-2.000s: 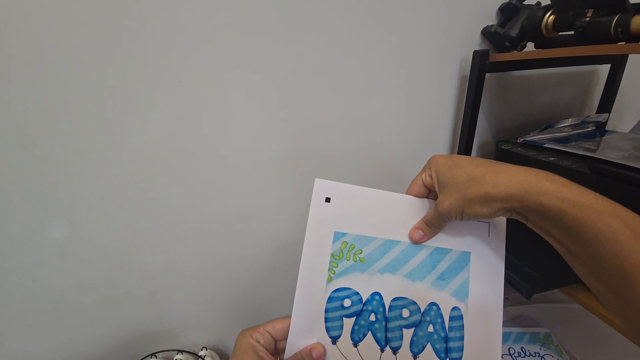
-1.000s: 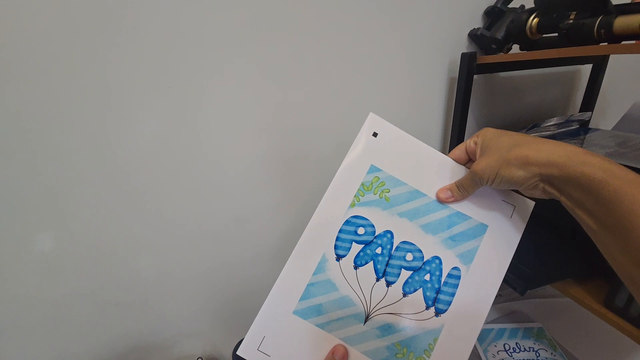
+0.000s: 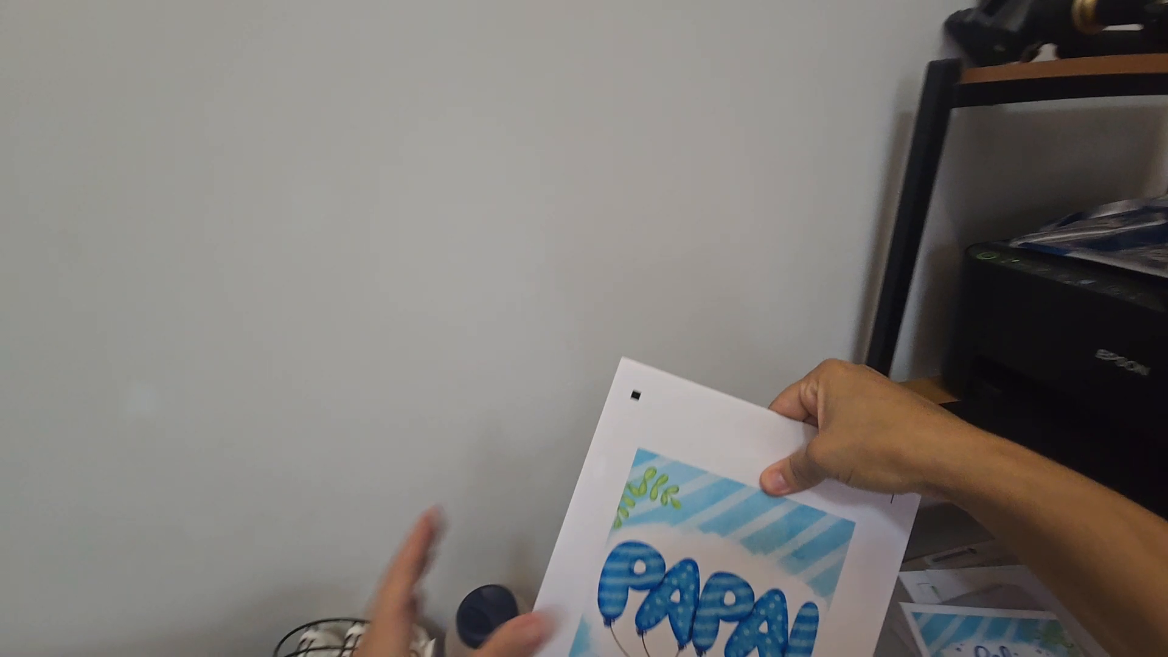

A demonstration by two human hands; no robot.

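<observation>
My right hand [image 3: 849, 429] pinches the upper right edge of a printed white sheet [image 3: 584, 511], thumb on its face. The sheet is tilted and shows blue balloon letters on a sky-blue striped background, with green leaves in a corner; its lower part is cut off by the view. My left hand [image 3: 456, 602] is at the sheet's lower left, blurred, fingers spread and holding nothing; whether the thumb touches the sheet's edge I cannot tell.
A black Epson printer [image 3: 1049, 319] stands on a black-framed shelf [image 3: 912, 219] at right, with a plastic package [image 3: 1104, 233] on top. Another printed sheet [image 3: 995, 630] lies lower right. A dark round lid [image 3: 486, 616] and a wire basket [image 3: 319, 630] are at the bottom, before a grey wall [image 3: 365, 274].
My left hand has let go of the sheet's lower part and its fingers are now spread apart. The sheet, still in my right hand, is lower in view than a second ago.
</observation>
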